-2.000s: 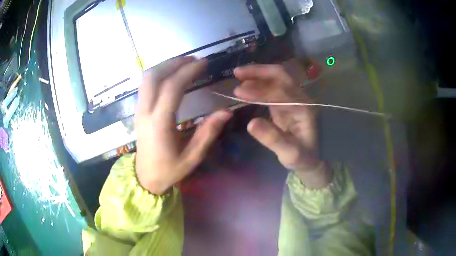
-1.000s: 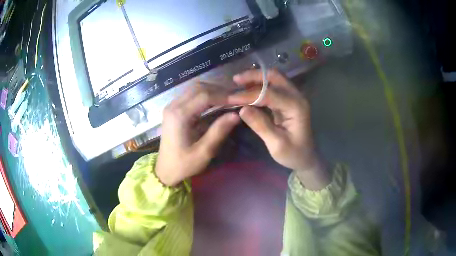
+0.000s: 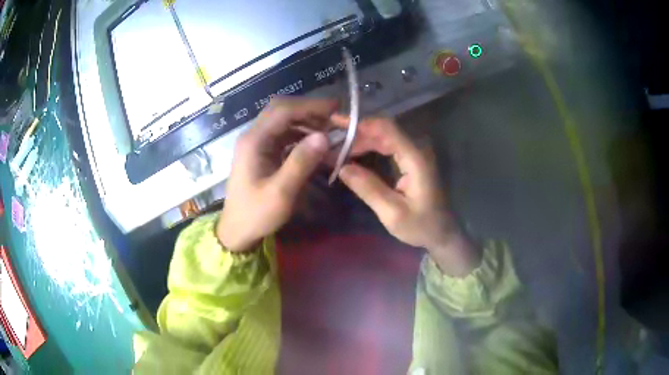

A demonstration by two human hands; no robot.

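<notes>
A narrow whitish adhesive strip (image 3: 353,110) curves up between my hands, its lower end near my right fingertips. My right hand (image 3: 396,179) has thumb and forefinger close around the strip. My left hand (image 3: 271,172) has its thumb against its curled fingers, and a short pale piece shows there; blur hides the exact hold. Beyond my hands, a bright display panel (image 3: 242,40) sits in the black fixture (image 3: 293,86) with white characters on its front bar. A thin cable (image 3: 188,45) with yellow tape tabs crosses the panel.
The silver machine bed (image 3: 132,209) lies under the fixture. A red button (image 3: 449,64) and green-lit ring (image 3: 475,50) are at its front right. On the green bench (image 3: 66,329) at left are a glittering white heap (image 3: 66,227), pink pieces and a red-orange tray (image 3: 33,337).
The strip was long and nearly straight across my right hand, then bent between both hands. Now it stands upright in a curve. My left hand has shifted slightly left since one second ago.
</notes>
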